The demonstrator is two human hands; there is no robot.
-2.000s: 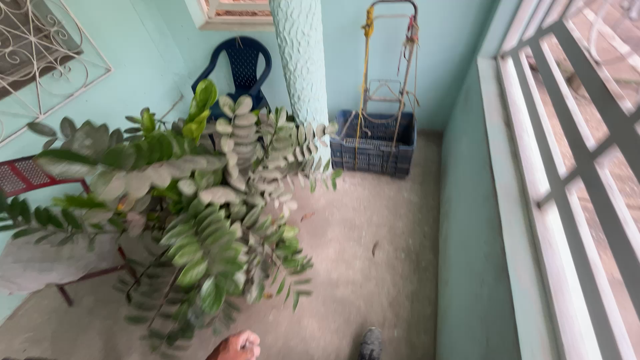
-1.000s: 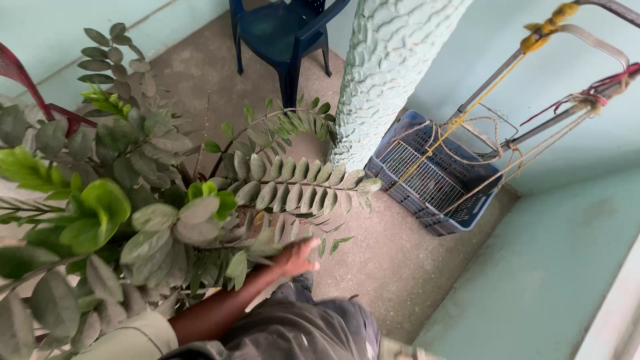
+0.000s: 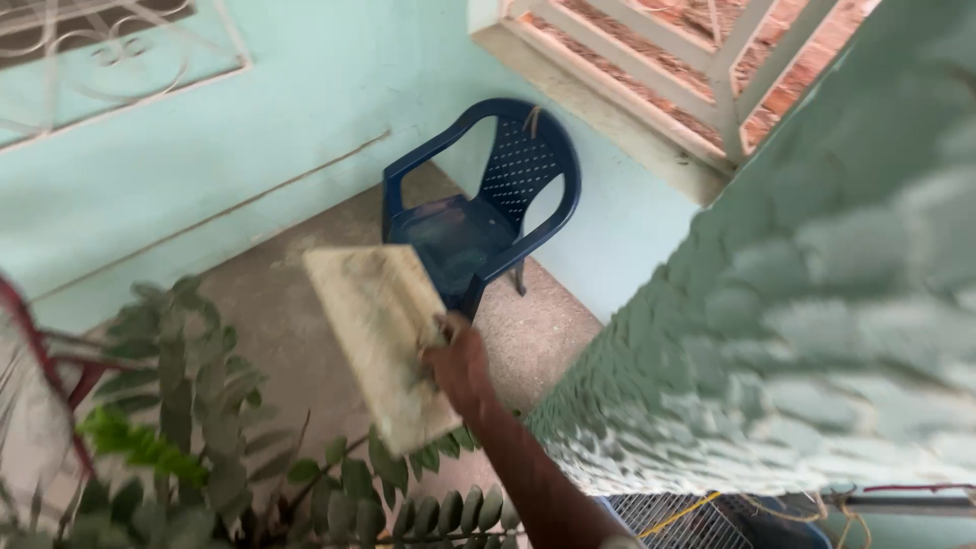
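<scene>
My right hand [image 3: 457,362] reaches in from the lower right and is closed on the right-hand edge of a worn, pale rectangular board [image 3: 374,343]. The board is held tilted in front of a dark blue plastic armchair [image 3: 457,236] and covers part of its front. Motion blur hides the exact finger positions and the board's finer details. Below the board spread the leafy stems of a potted-type green plant [image 3: 358,488]. My left hand is out of view.
A rough-textured green column [image 3: 762,366] rises close on the right. Below it shows a blue plastic crate [image 3: 686,522] with cords. Part of a red chair frame [image 3: 49,366] stands at the left. A window grille [image 3: 709,69] is at the upper right, and another [image 3: 122,61] at the upper left.
The view has swung toward the blue armchair. One second ago a hand without the board was reaching past the leaves; now my right hand holds the board.
</scene>
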